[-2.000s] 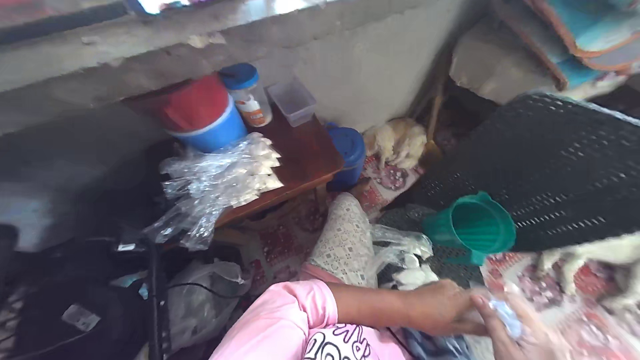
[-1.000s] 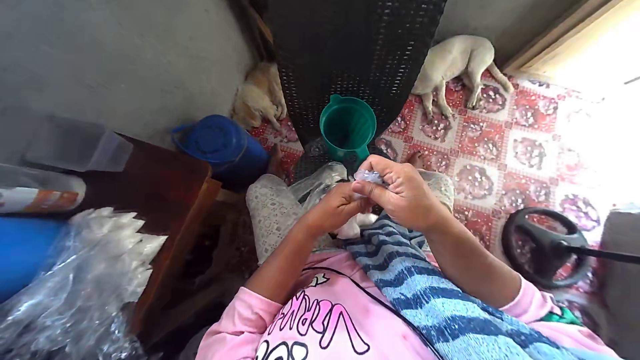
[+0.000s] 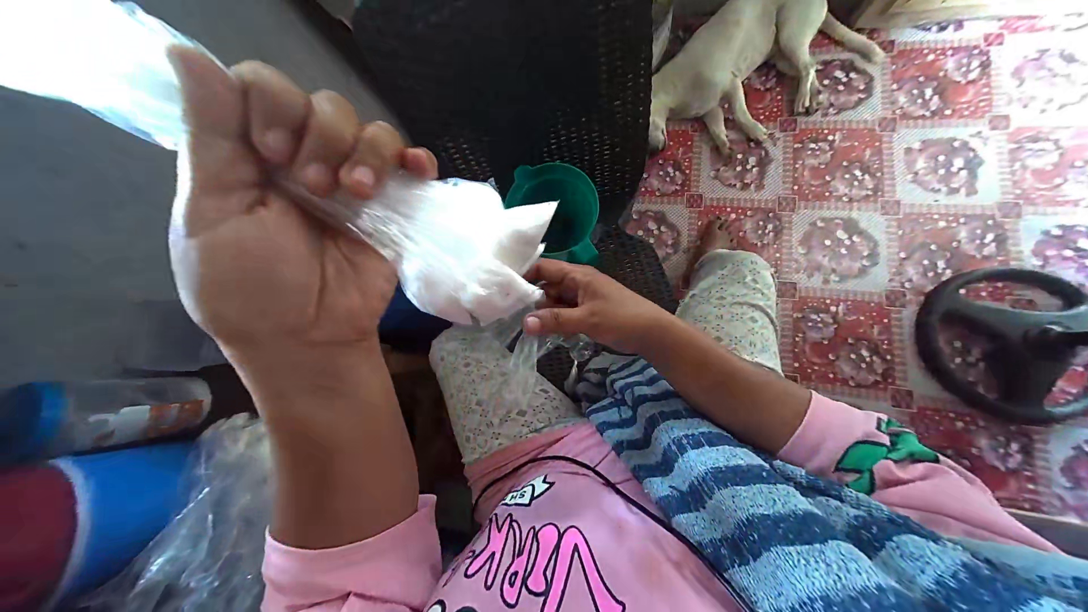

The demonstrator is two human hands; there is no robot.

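Raised at the upper left, my left hand [image 3: 289, 195] is closed around the gathered necks of clear plastic bags. Their bottoms, packed with a white substance and ending in pointed corners, form a bunch of filled bags [image 3: 467, 246] beside it; the loose plastic tops stick out past my thumb. My right hand [image 3: 595, 306] is just right of the bunch, thumb and fingers at its lower corner, with thin clear plastic hanging below them. Whether the fingers pinch it is unclear. A green plastic pitcher [image 3: 557, 208] stands behind the bunch.
A blue and red container [image 3: 127, 510], a clear jar with a blue lid [image 3: 127, 412] and more plastic bags [image 3: 212, 527] are at the lower left. A dog [image 3: 739, 59] lies on the patterned floor. A steering wheel [image 3: 1011, 340] is at the right; a striped blue cloth [image 3: 722, 467] covers my lap.
My hands were together over my lap a second ago; now they are apart, my left hand raised with the bunch of filled bags. The view has swung strongly since the earliest frame.
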